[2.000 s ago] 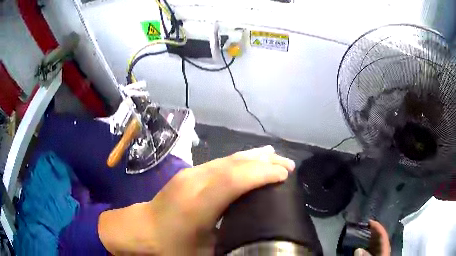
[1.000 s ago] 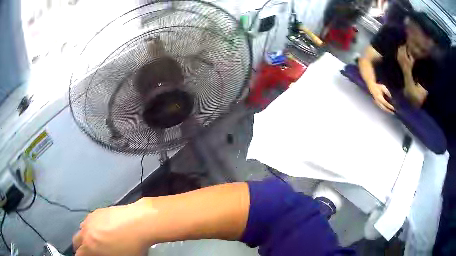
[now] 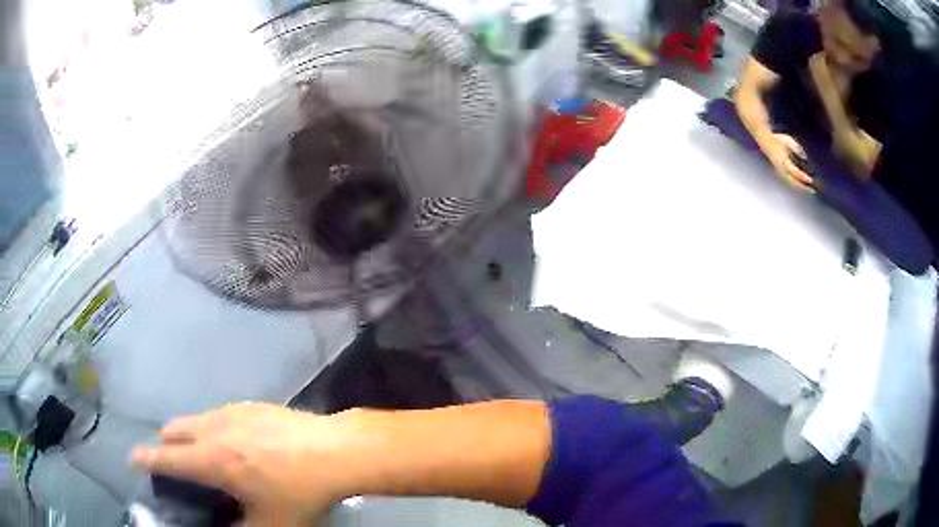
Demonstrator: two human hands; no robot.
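Note:
My right hand [image 3: 247,453] reaches in from the lower right, at the lower left of the view. Its fingers curl over a black rounded thing [image 3: 196,496] that looks like the flask lid. A small shiny steel part [image 3: 142,515] shows beside it at the bottom edge, and may be the flask. The hand hides most of the lid, and the picture is blurred, so I cannot tell whether lid and flask touch. My left hand is not in view.
A large floor fan [image 3: 350,196] stands left of centre by the wall. A white-covered table [image 3: 700,237] is at the right, with a purple padded board [image 3: 865,211] and a seated person [image 3: 824,93] behind it. A red thing [image 3: 571,144] lies beyond the fan.
Since one second ago, the view has shifted slightly and more of my right hand and the black thing under it shows. Two seconds ago both hands, the flask and the iron were in view.

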